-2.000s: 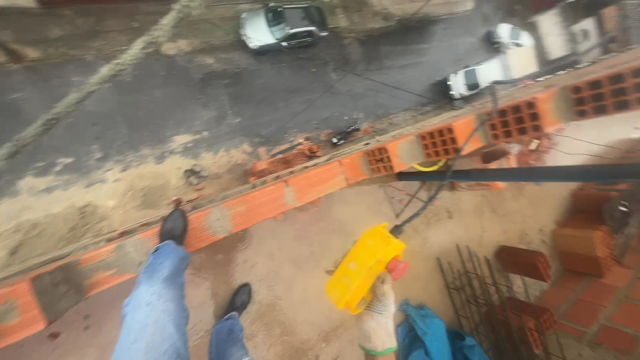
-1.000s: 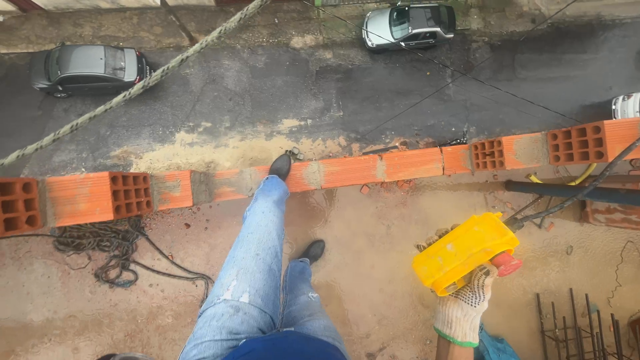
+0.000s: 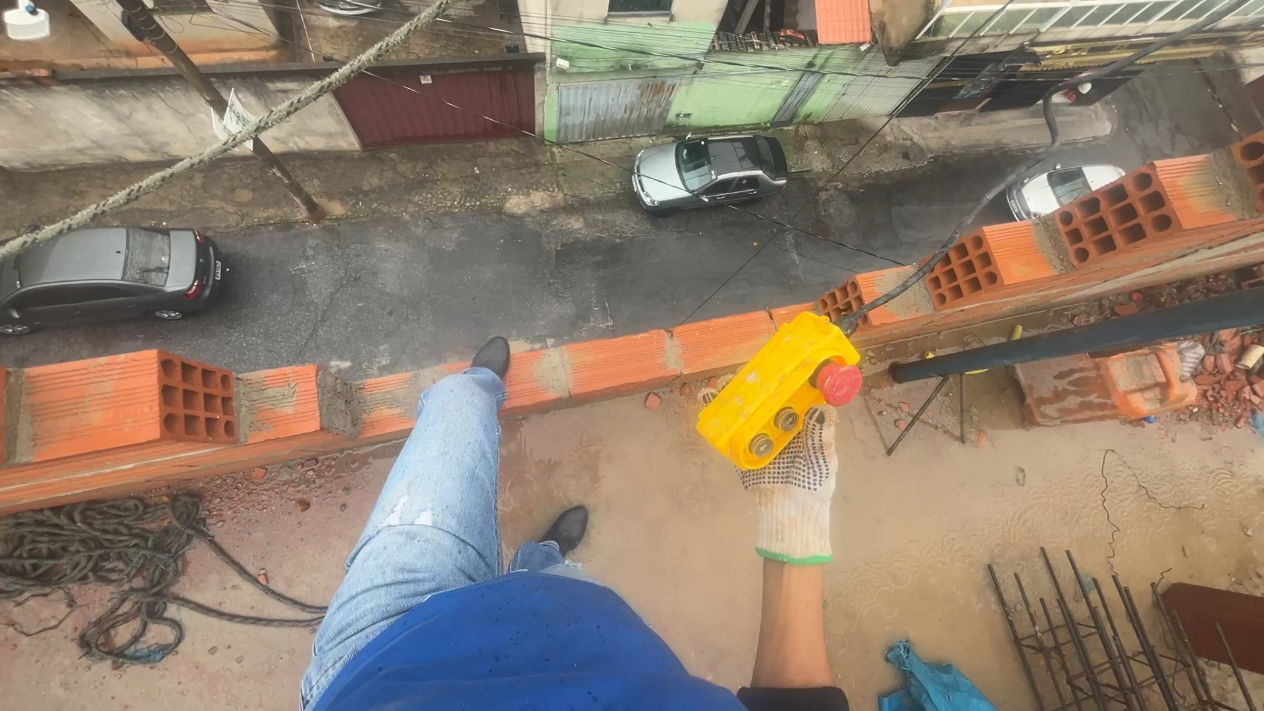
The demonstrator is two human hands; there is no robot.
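Observation:
My right hand, in a white dotted work glove with a green cuff edge, holds a yellow pendant control box. The box has a red mushroom button and two round metal buttons on its side. A dark cable runs from its upper end toward the top right. Below the box lies the wet concrete floor. One shoe of mine rests on the low hollow clay brick wall; the other shoe is on the floor. My left hand is not in view.
Beyond the wall, far below, is a street with a dark car and silver cars. A pale rope crosses the upper left. Coiled rope lies at left. A dark pole, upright rebar and a blue cloth are at right.
The view has swung, now showing more of the street and the buildings across it. The yellow box has turned so that its round metal buttons show. My right hand has kept hold of it.

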